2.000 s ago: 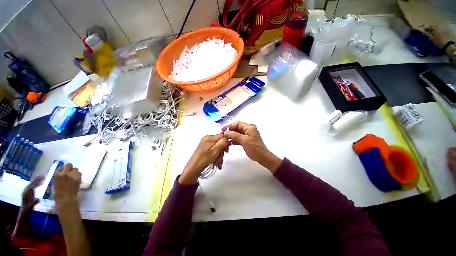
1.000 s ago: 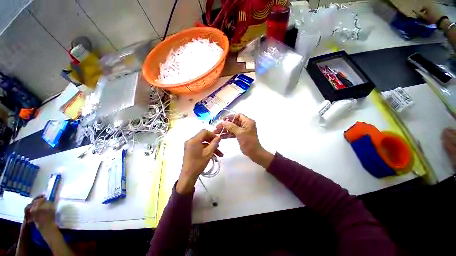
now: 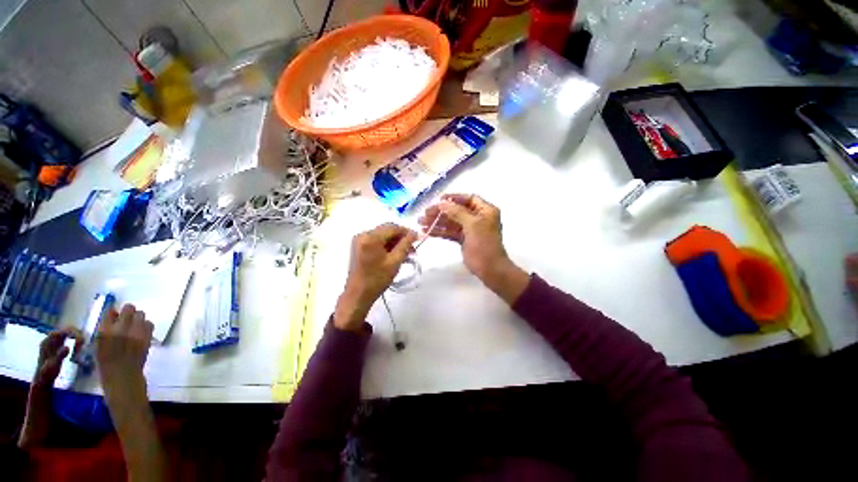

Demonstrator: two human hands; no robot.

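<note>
My left hand (image 3: pixel 374 268) is shut on a coiled white cable (image 3: pixel 406 276). The coil hangs beside and below its fingers, and one plug end dangles toward the table's front. My right hand (image 3: pixel 473 232) is a little right of and above the left. A short thin white strip (image 3: pixel 430 226) stretches between the fingertips of both hands. The right fingers pinch its upper end. Blue-and-white flat packages (image 3: pixel 433 165) lie just beyond the hands.
An orange basket (image 3: pixel 362 137) of white strips stands behind, with tangled cables (image 3: pixel 273 202) to its left. A clear bag (image 3: pixel 550 104), a black box (image 3: pixel 663 132) and an orange-blue roll (image 3: pixel 729 282) are on the right. A neighbour's hands (image 3: pixel 122 344) work at far left.
My hands have moved apart, and the white strip now shows stretched between them. The neighbour's hands have shifted. The whole view has tilted slightly.
</note>
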